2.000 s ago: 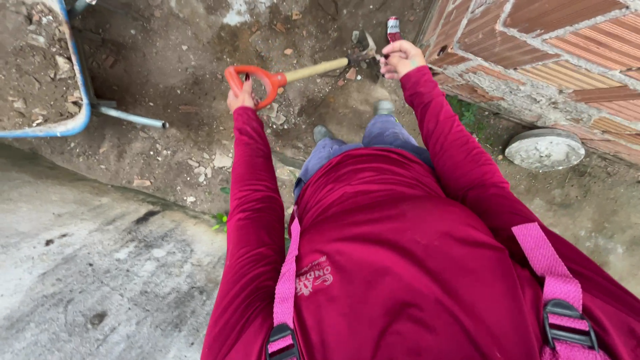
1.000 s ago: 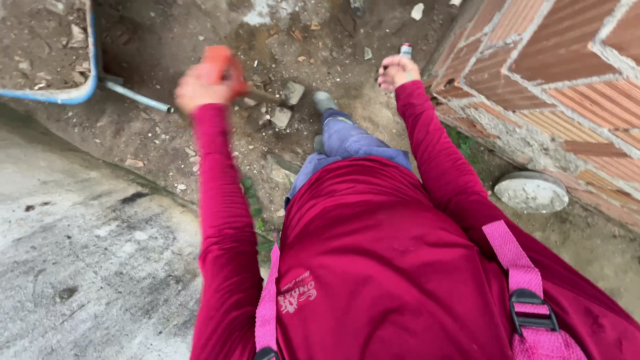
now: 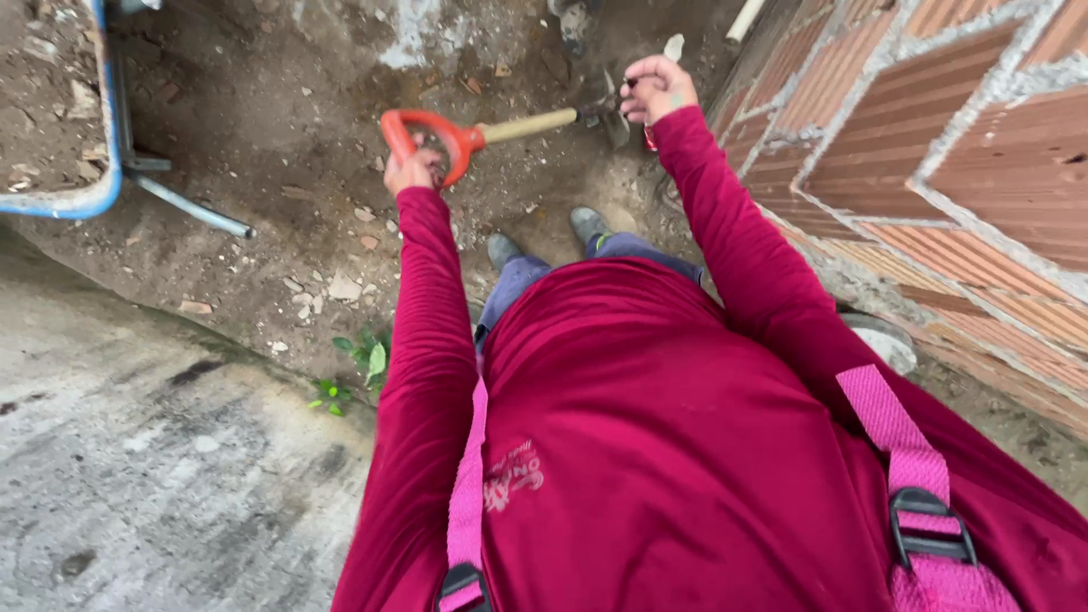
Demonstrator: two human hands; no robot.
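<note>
My left hand grips the orange D-shaped handle of a shovel. Its pale wooden shaft runs right to a dark metal socket and a dirty blade, low over the soil or on it. Beside the blade, at its upper right, is my right hand with fingers curled and a small dark thing at the fingertips; whether it grips anything is unclear. A red object, partly hidden, shows just below that hand.
A blue-rimmed wheelbarrow holding soil and rubble stands at upper left, a metal leg sticking out. A hollow-brick wall rises at right, a round whitish object by its base. Rubble bits and a concrete slab lie left.
My left hand has moved right and down with the orange handle since one second ago. My boots, one ahead of the other then, are now nearly side by side.
</note>
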